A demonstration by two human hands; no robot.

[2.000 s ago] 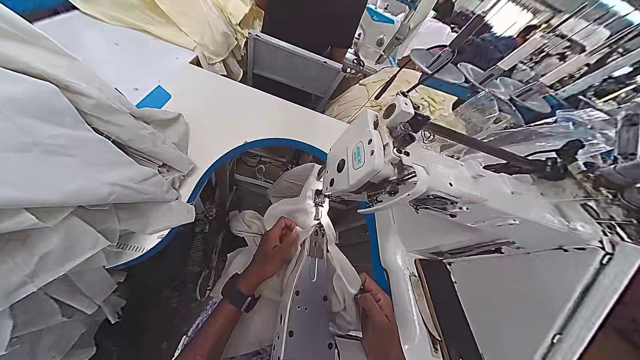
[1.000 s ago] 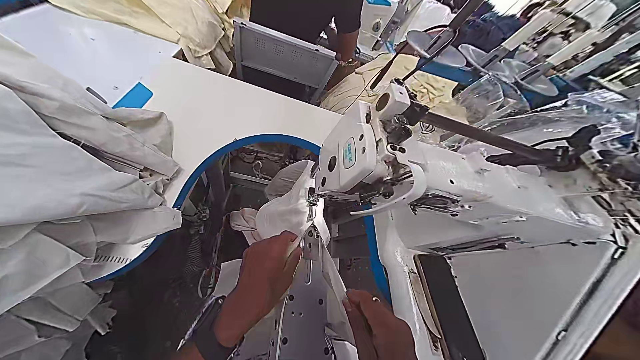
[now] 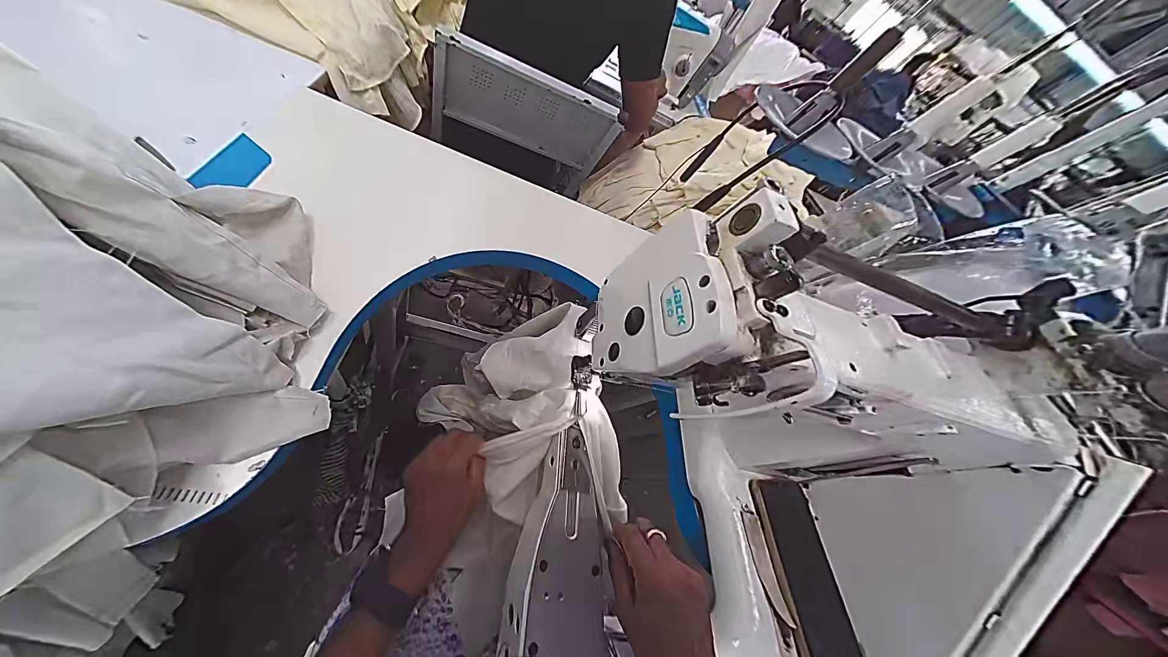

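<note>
White cloth (image 3: 525, 365) runs under the presser foot (image 3: 581, 372) of a Jack industrial sewing machine (image 3: 662, 306) and hangs down both sides of its narrow metal arm (image 3: 566, 547). On the left side my left hand (image 3: 445, 488), with a dark band on the wrist, grips a fold of the cloth. My right hand (image 3: 659, 584), wearing a ring, pinches the cloth's edge at the right side of the arm, lower than the foot. Some of its fingertips are hidden.
Piled white cloth pieces (image 3: 128, 319) lie at the left on the white table (image 3: 438, 196). A blue-edged cutout (image 3: 493, 258) surrounds the machine's arm. Beyond the table are a metal panel (image 3: 520, 100), cream cloth (image 3: 703, 160) and another person's arm (image 3: 643, 82).
My left hand has moved left, away from the machine's arm, drawing the cloth out sideways. My right hand remains at the arm's right side.
</note>
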